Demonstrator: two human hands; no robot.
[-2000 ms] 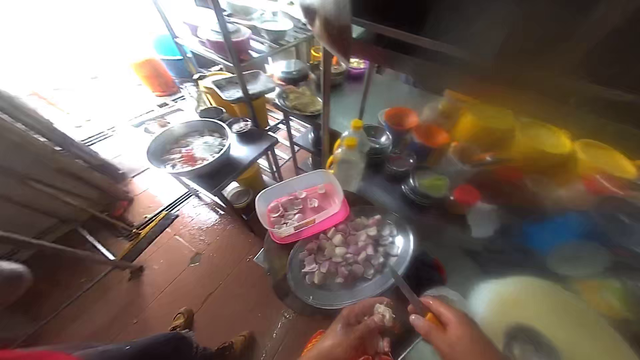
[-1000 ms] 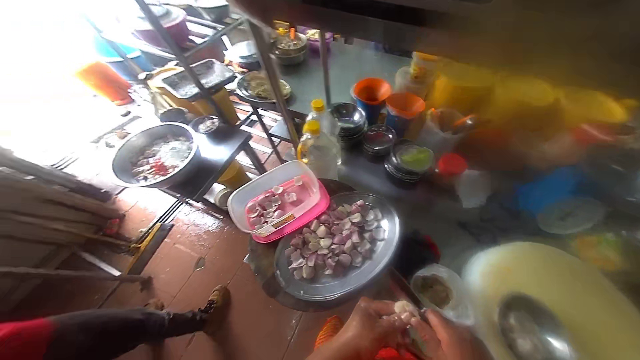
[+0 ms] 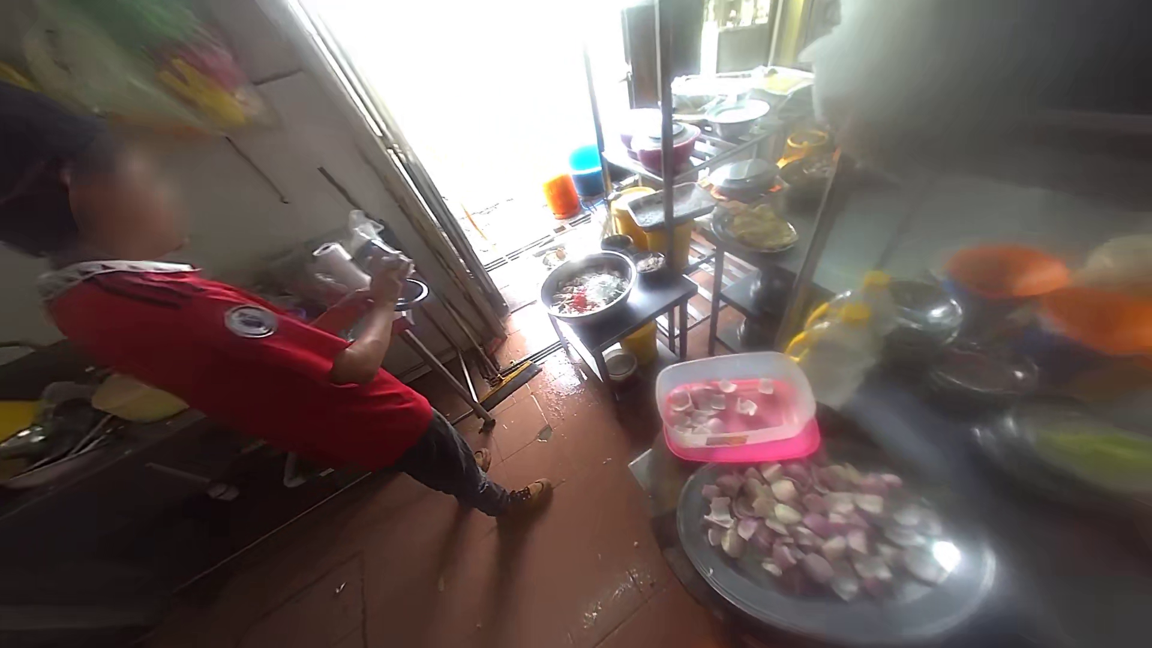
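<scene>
Neither my left hand nor my right hand shows in the head view now. At the lower right, a round metal tray bears a heap of cut purple onion pieces. Just behind it, a clear plastic box with a few pale pieces inside rests on a bright pink lid. To the right of the box stand plastic bottles with yellow caps. The knife seen earlier is out of view.
A person in a red shirt stands at the left, hands raised near a roll. A metal basin of food sits on a low table. Orange bowls are at the right, a rack with pots behind. The tiled floor looks wet.
The view has swung left and up. Both my hands, seen earlier below the tray with a pale piece between them, have left the view. The person in red now shows more fully.
</scene>
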